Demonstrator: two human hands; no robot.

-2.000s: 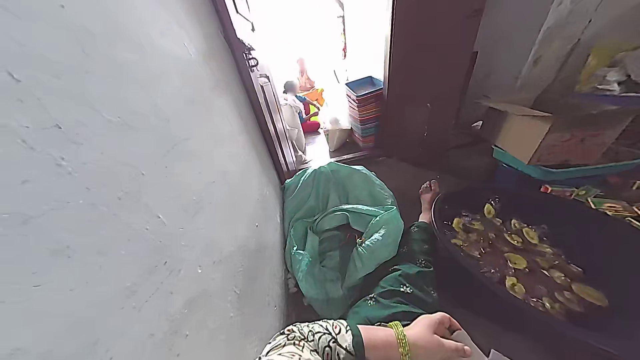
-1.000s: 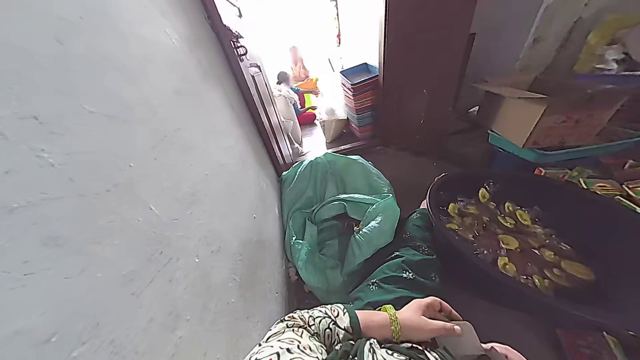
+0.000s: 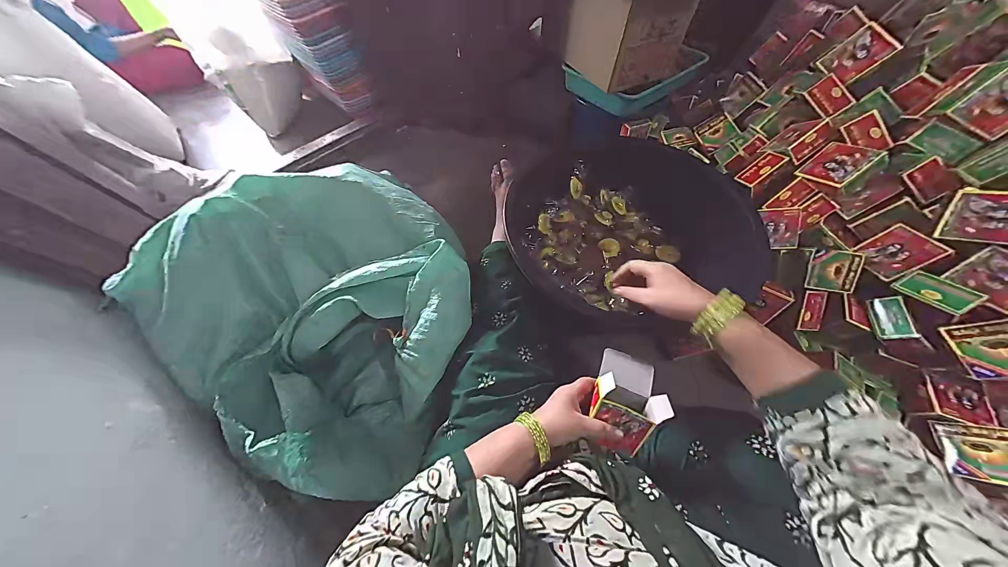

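Note:
My left hand point(image 3: 573, 415) grips a small printed cardboard box point(image 3: 626, 421), red and yellow, with its white top flaps standing open. Over the near right part of a big dark round tub point(image 3: 709, 228), my right hand point(image 3: 657, 290) has its thumb and fingertips together on a small yellow-green piece, mostly covered by the fingers. In the tub lie many yellow-green round pieces point(image 3: 609, 247) among clear, shiny small packets whose contents are not distinct.
A large green woven sack point(image 3: 299, 228) stands open at the left, beside the wall. Many red and green printed boxes point(image 3: 835, 165) are heaped at the right. A carton point(image 3: 614, 39) sits in a teal tray point(image 3: 630, 98). Beyond the doorway are a person point(image 3: 126, 39) and stacked crates point(image 3: 323, 47).
The view has swung right and down. My right hand is now in sight over the tub, and the box in my left hand shows with its flaps open. More of the heap of boxes shows.

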